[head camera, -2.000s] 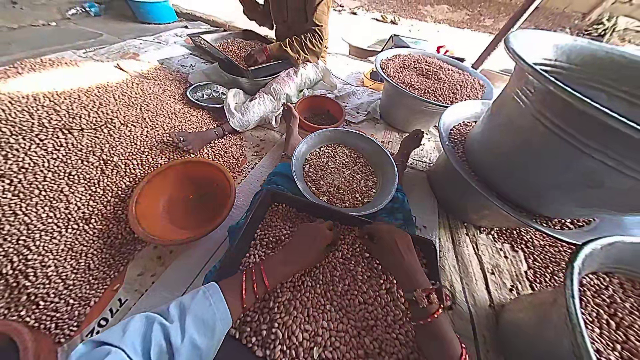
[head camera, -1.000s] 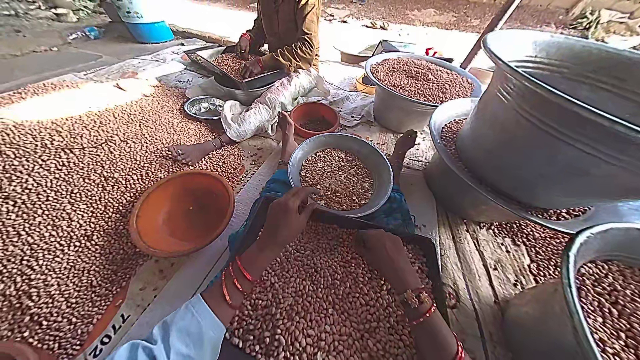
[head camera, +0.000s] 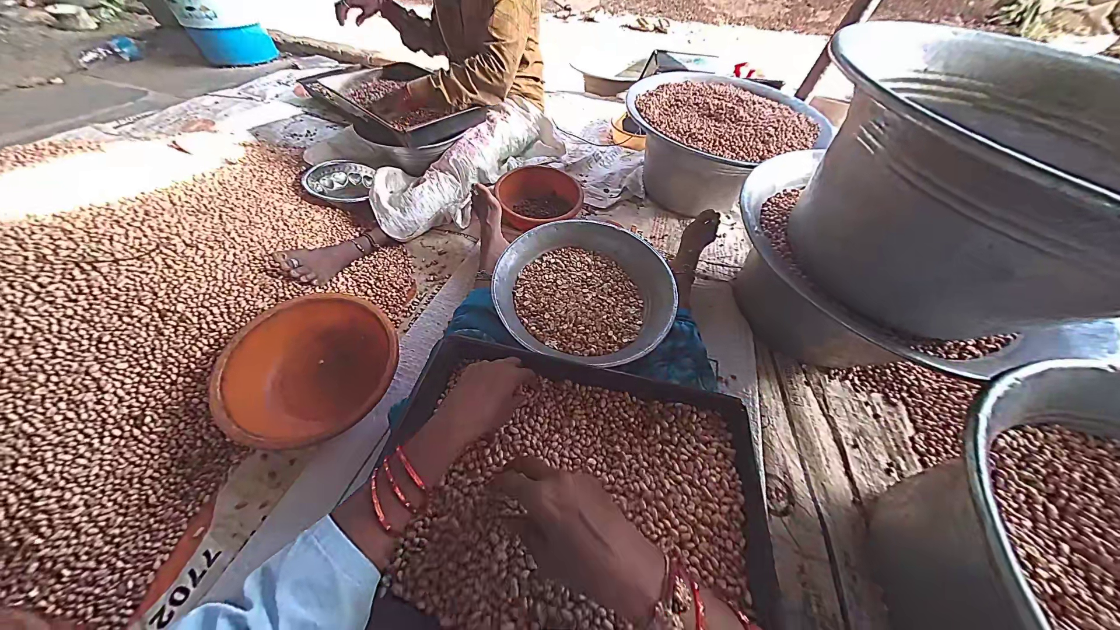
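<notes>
A dark rectangular tray (head camera: 754, 490) full of brown nuts or seeds (head camera: 647, 446) lies across my lap. Over its far left part is my left hand (head camera: 490, 394), fingers bent down at the nuts. My right hand (head camera: 560, 516) rests among them near the tray's middle, its fingers curled. Whether either hand pinches a nut cannot be made out. Just beyond the tray, a round metal bowl (head camera: 658, 262) holds paler, flatter pieces. An orange bowl (head camera: 306, 367) with nothing visible in it stands to the left of the tray.
A large heap of nuts (head camera: 114, 350) spreads at left, with another person's foot (head camera: 319, 262) on it. That person (head camera: 490, 52) sits ahead, one hand in a dark tray (head camera: 424, 131). Large metal pots (head camera: 700, 179) stand ahead and at right, one stacked (head camera: 927, 210). A small orange bowl (head camera: 538, 197) holds dark bits.
My left hand has moved back from the metal bowl's near rim to the tray's nuts. My right hand has moved left and nearer to me within the tray. The other person has raised one hand.
</notes>
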